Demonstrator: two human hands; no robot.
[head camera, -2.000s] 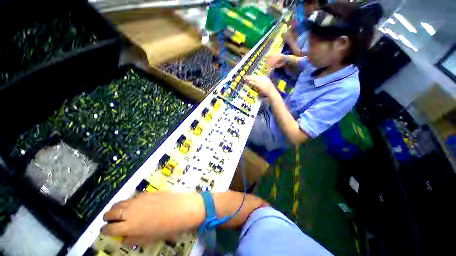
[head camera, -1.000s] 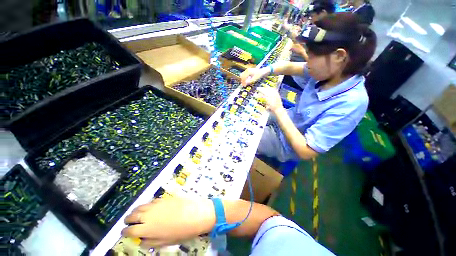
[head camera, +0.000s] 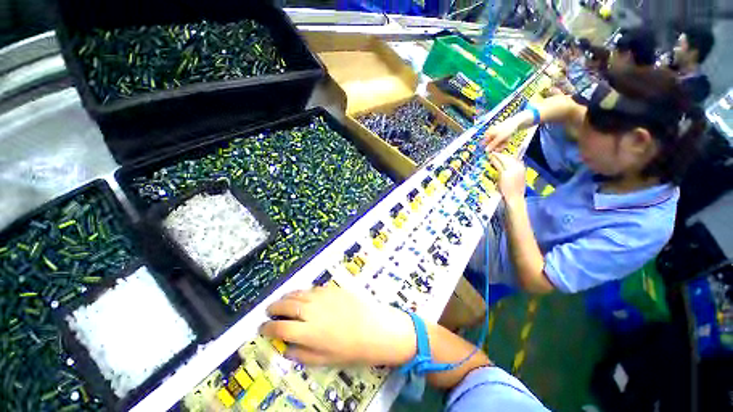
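Note:
My right hand (head camera: 341, 326) reaches in from the bottom right, back up, over the near part of a cream board row. A blue strap is round its wrist. Its fingertips are hidden behind the hand, so I cannot tell whether it holds a part. The near circuit board (head camera: 346, 404) carries yellow blocks (head camera: 255, 393) and small dark parts. The boards continue away to the upper right along a white rail (head camera: 201, 372). My left hand is out of the picture.
Dark green cylinders (head camera: 321, 169) fill black trays on the left. Small boxes hold greyish pieces (head camera: 215, 232) and white pieces (head camera: 133, 330). Beyond are a cardboard box (head camera: 362, 68) and a green bin (head camera: 502, 60). A seated person (head camera: 603, 225) works at the line on the right.
The view has swung left, so the trays and my right hand appear farther right. More of the near board and the white pieces shows. My right hand stays over the boards.

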